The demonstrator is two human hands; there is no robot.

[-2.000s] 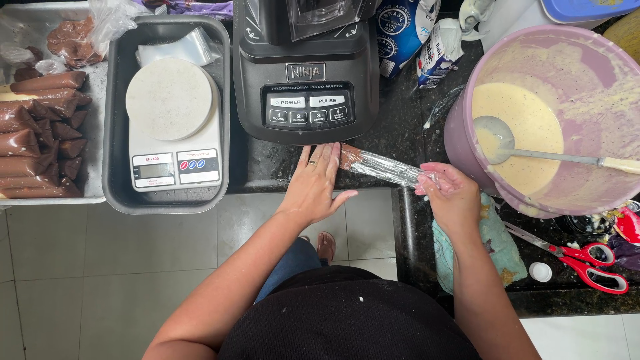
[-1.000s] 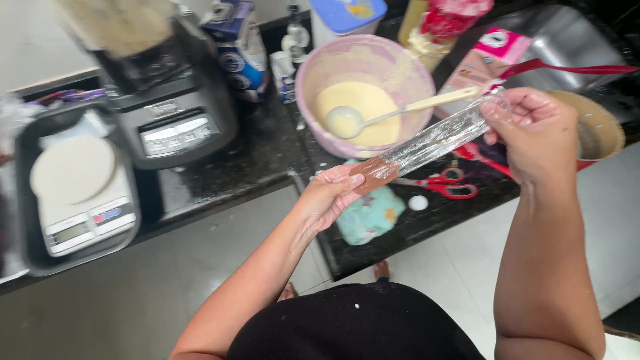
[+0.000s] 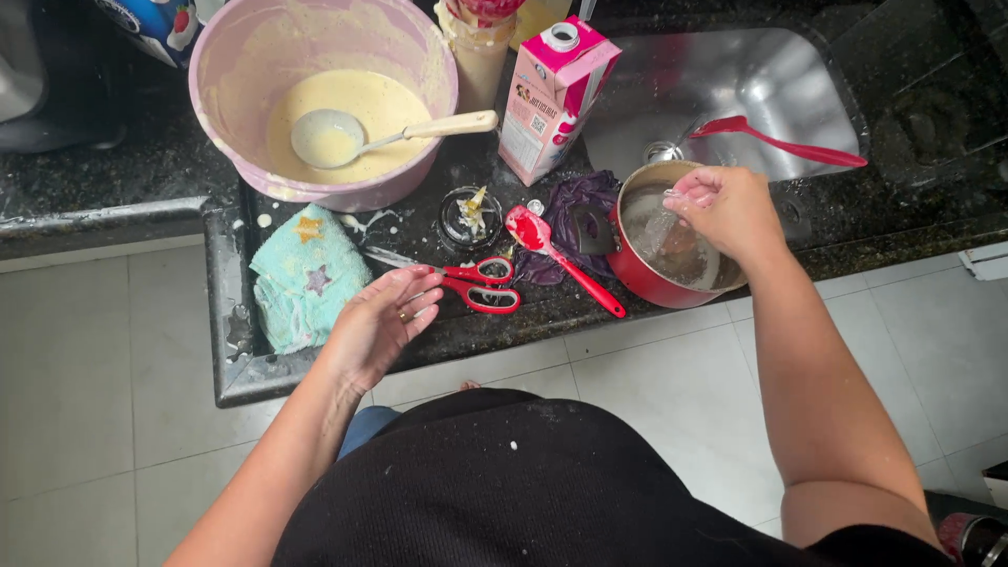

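My right hand [image 3: 720, 209] pinches the top of a clear plastic bag [image 3: 661, 228], which hangs down inside a red saucepan [image 3: 657, 290] with liquid in it. Something brown shows low in the bag, partly hidden by my fingers and the pan's contents. My left hand [image 3: 386, 323] is held palm up with its fingers apart, holding nothing, beside the red-handled scissors [image 3: 482, 295]. Left of that hand a teal towel [image 3: 303, 276] with star patterns lies crumpled on the counter corner.
A pink plastic bowl [image 3: 228, 134] of pale yellow batter holds a ladle [image 3: 327, 140]. Behind the pan are a pink carton [image 3: 543, 102] and a steel sink [image 3: 756, 87] with a red utensil [image 3: 803, 147]. A red spatula [image 3: 579, 276] and purple plastic bag [image 3: 583, 193] lie left of the pan.
The plastic bag, earlier stretched between both hands, now hangs from my right hand into the saucepan. My left hand has let go of it. The view has swung right toward the sink.
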